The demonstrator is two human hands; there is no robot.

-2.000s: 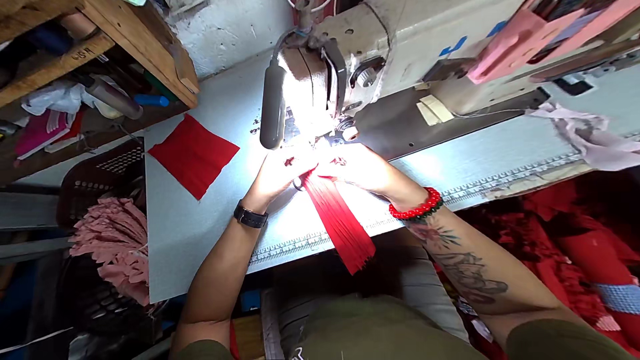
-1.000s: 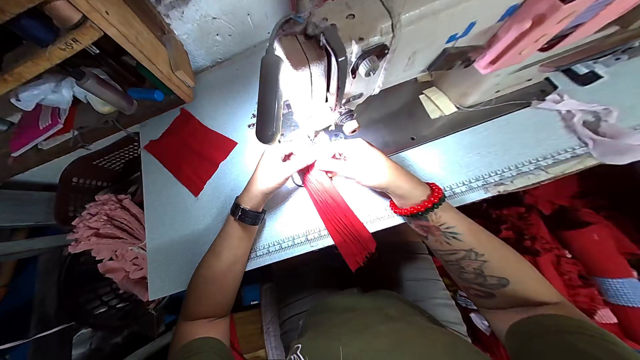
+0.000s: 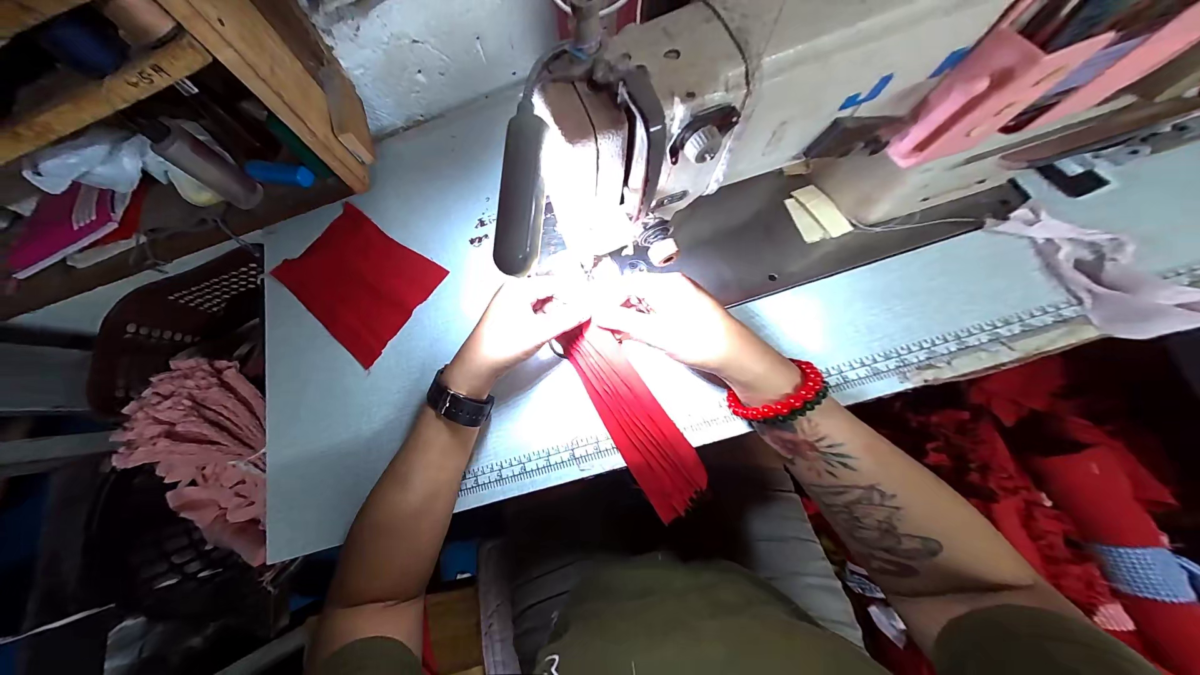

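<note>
Under the bright lamp of a sewing machine [image 3: 647,122], my left hand [image 3: 516,323] and my right hand [image 3: 680,323] pinch the upper end of a pleated red fabric strip [image 3: 637,422] between them. The strip hangs toward me over the table's front edge. Glare washes out the needle area and my fingertips, so the presser foot and the exact grip are hard to see. A separate red fabric square [image 3: 361,281] lies flat on the table to the left of my left hand.
A wooden shelf [image 3: 272,84] with assorted items stands at the upper left. Gathered pink fabric [image 3: 202,450] sits in a basket beside the table. A ruler tape [image 3: 562,459] runs along the front edge. Pale fabric [image 3: 1097,262] lies at right, with red fabric [image 3: 1022,478] below.
</note>
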